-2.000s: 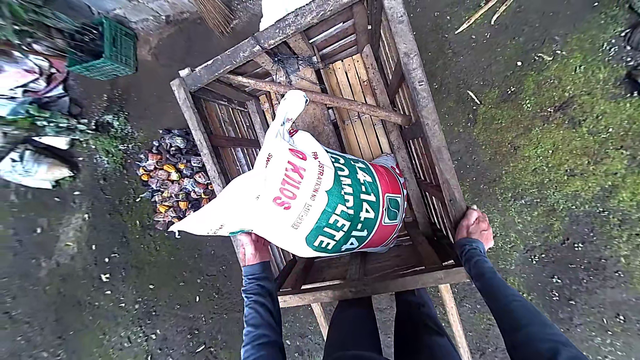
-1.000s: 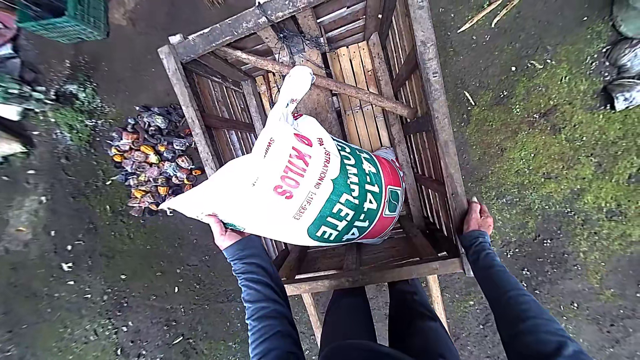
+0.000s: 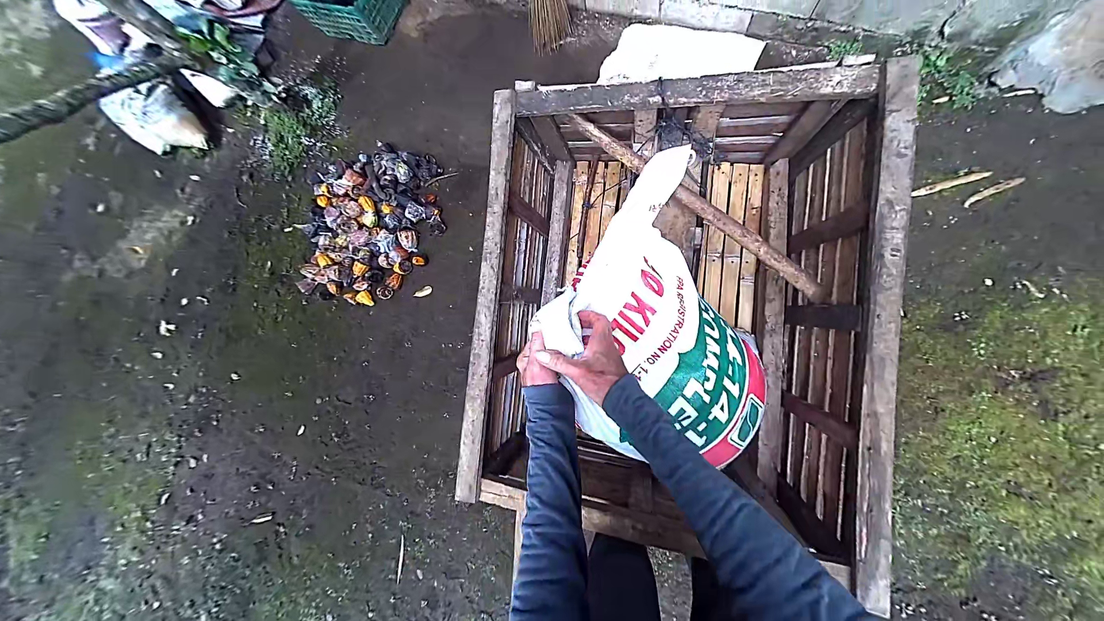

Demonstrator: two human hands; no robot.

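A large white woven fertilizer sack with green and red print leans inside a slatted wooden crate. Both hands are at the sack's left side, gripping its gathered white cloth. My left hand holds the outer edge of the fold. My right hand lies just beside it, its fingers and thumb closed on the same fold. The sack's other corner points up toward a wooden pole that lies slantwise across the crate. What the sack holds is hidden.
A pile of dark and orange cacao pods lies on the ground left of the crate. Beyond are a green plastic crate, a broom, a white sheet and a block wall. A branch juts in at upper left.
My right hand has left the crate's right rail and now grips the sack beside my left hand. The sack's left corner, stretched out before, is now bunched in the hands.
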